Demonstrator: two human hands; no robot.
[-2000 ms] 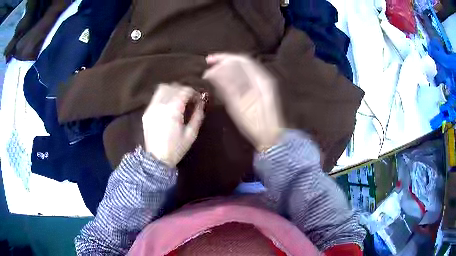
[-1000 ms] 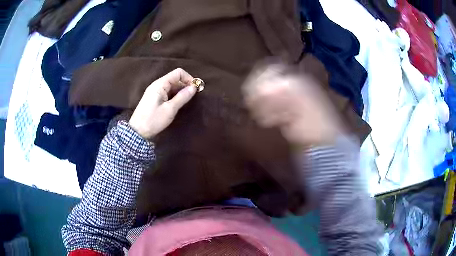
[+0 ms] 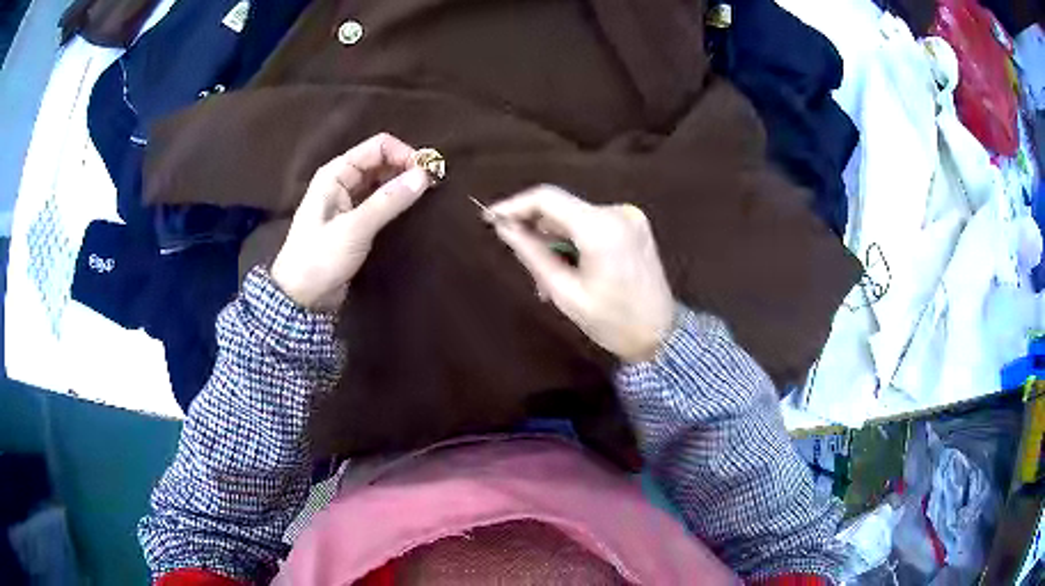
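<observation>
A large brown jacket (image 3: 504,126) lies spread in the middle in front of me. My left hand (image 3: 355,218) pinches a small gold-toned shank button (image 3: 431,165) between thumb and forefinger, over the jacket. My right hand (image 3: 584,258) is to the right of it and pinches a thin needle (image 3: 478,205) that points up and left toward the button without touching it. A small dark greenish object shows in my right palm; I cannot tell what it is. Thread is too fine to see. A second round metal button (image 3: 350,32) sits on the brown cloth farther back.
Navy garments (image 3: 126,269) lie under the jacket at left, and more at the back right. White cloth pieces (image 3: 917,218) are at right, with a red plastic bag (image 3: 976,86) behind. Clear plastic bags (image 3: 949,492) lie below the table edge at lower right. My pink apron (image 3: 493,492) is nearest.
My right hand has come back left from its blurred position at right, and the needle now shows in it. My left hand still holds the button, slightly higher and farther left in view.
</observation>
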